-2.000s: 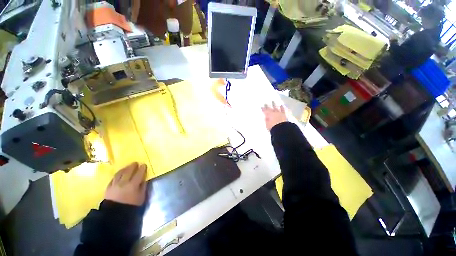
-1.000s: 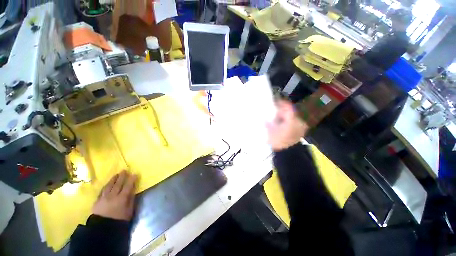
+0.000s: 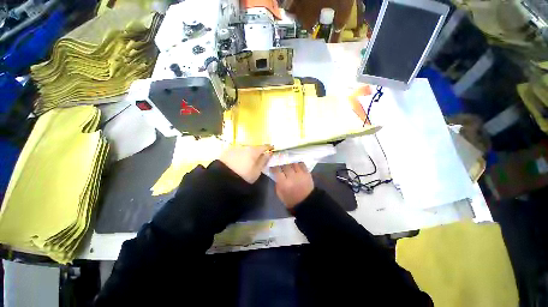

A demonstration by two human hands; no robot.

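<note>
The yellow panel (image 3: 273, 117) lies under the sewing machine head (image 3: 187, 107), its near edge raised and folded up. My left hand (image 3: 245, 162) pinches that near edge. My right hand (image 3: 293, 184) is just right of it and holds a thin white sheet (image 3: 312, 155), which lies partly under the raised edge. The fingertips of both hands are partly hidden by the sheet and panel. Both hands are above the dark bed plate (image 3: 138, 192). The needle area is hidden behind the machine head.
A thick yellow stack (image 3: 51, 180) stands at left, with a wavier pile (image 3: 99, 57) behind it. The control screen (image 3: 404, 42) is at the back right, above large white paper (image 3: 429, 144). Black cables (image 3: 363, 180) lie right of my hands. A yellow panel (image 3: 459, 264) is at the lower right.
The view has swung left. My right hand has come from the right side of the table to beside my left hand with a white sheet. The panel's near edge, flat before, is now lifted.
</note>
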